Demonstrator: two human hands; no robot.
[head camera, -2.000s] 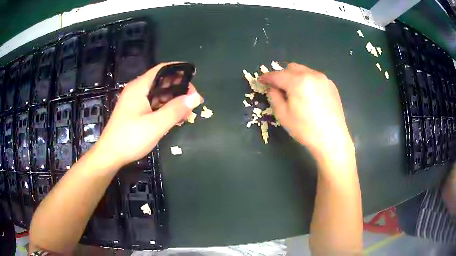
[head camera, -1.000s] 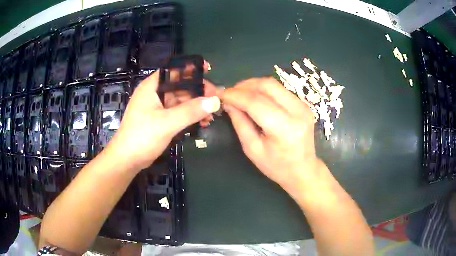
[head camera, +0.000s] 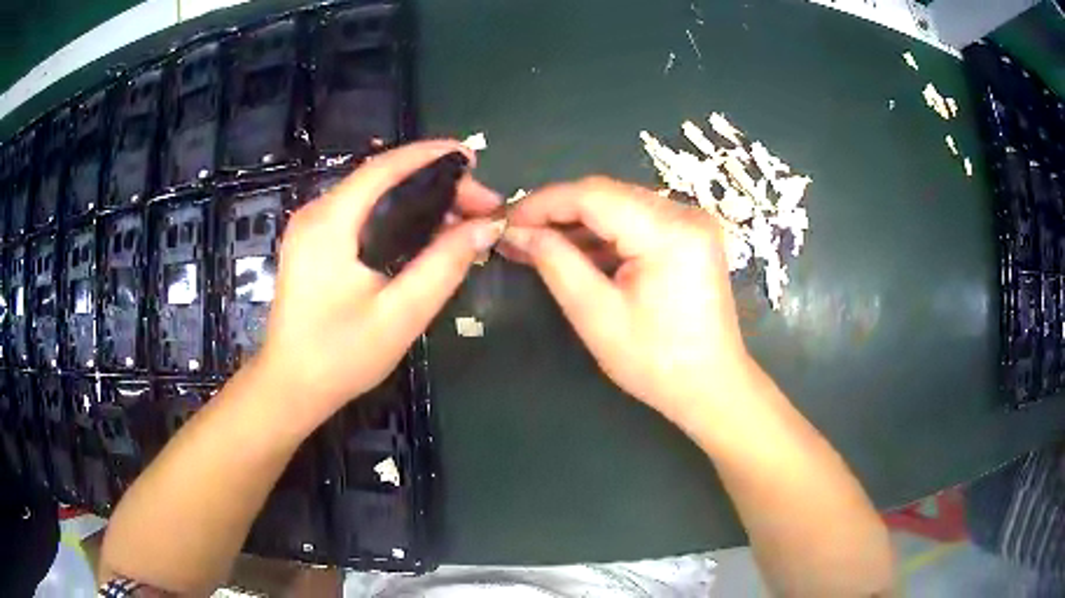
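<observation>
My left hand (head camera: 339, 275) holds a black phone housing (head camera: 411, 216), tilted nearly edge-on, in its palm and fingers. My right hand (head camera: 637, 275) meets the left thumb and fingertip, and the fingertips of both hands pinch something tiny and pale (head camera: 502, 229), too small to tell. A pile of pale strips (head camera: 747, 193) lies on the green surface right of my hands. A small pale tab (head camera: 470, 327) lies below my fingertips, and another pale tab (head camera: 477, 140) is just above my left hand.
A glossy black blister tray (head camera: 423, 491) with housings in its pockets fills the left side; a pale tab (head camera: 387, 471) lies on its near corner. Another black tray (head camera: 1028, 234) is at far right. Several pale bits (head camera: 938, 102) lie near it. A person's striped clothing (head camera: 1037, 508) shows at lower right.
My right hand has moved from the pale pile to the left hand's fingertips. The housing has turned from showing its openings to nearly edge-on. The view has shifted, so the tray and pile sit further right.
</observation>
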